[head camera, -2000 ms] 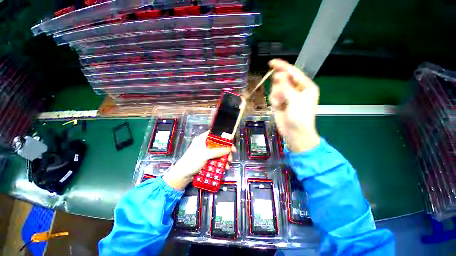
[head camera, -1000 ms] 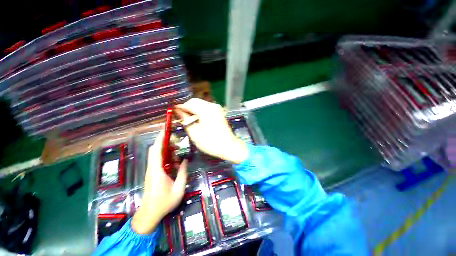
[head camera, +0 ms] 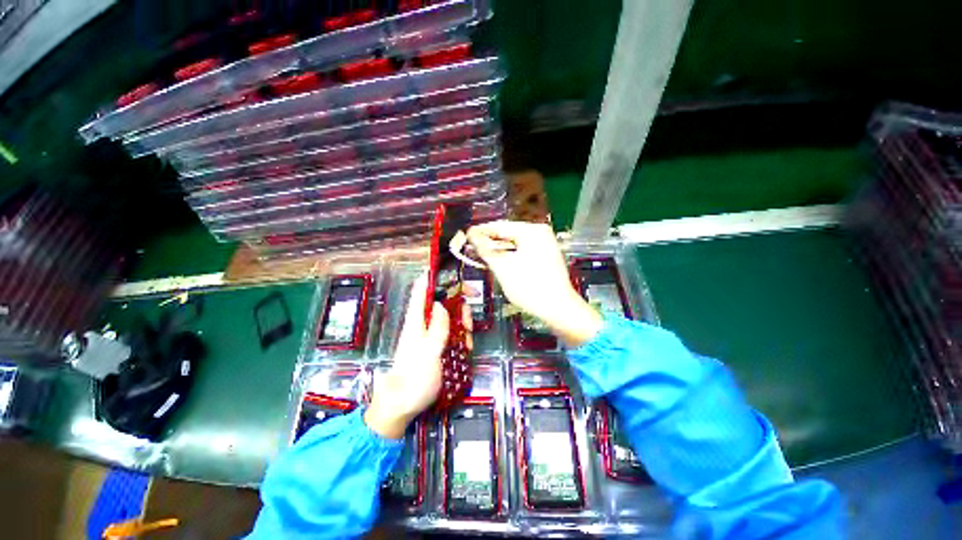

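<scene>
My left hand (head camera: 414,364) holds an opened red flip phone (head camera: 454,353) above the tray, with its keypad half low and its screen half upright and turned nearly edge-on. My right hand (head camera: 527,269) pinches a thin pale strip (head camera: 461,249) at the screen half. The strip's far end lies against the dark screen. Below the hands is a clear blister tray (head camera: 504,377) with phones in its pockets, such as one (head camera: 550,448) in the near row, showing red rims and silver-white and green areas. My forearms hide part of the tray.
Tall stacked trays (head camera: 348,148) stand behind the work tray, with more stacks at the far left and right (head camera: 907,253). A black bundle (head camera: 153,385) and a small dark frame (head camera: 272,321) lie on the green bench. An orange tool (head camera: 140,528) is at lower left. A grey post rises behind.
Two seconds ago my right hand held a strip up, away from the phone; now it is at the screen half. The phone has turned nearly edge-on. The view swung right, then back.
</scene>
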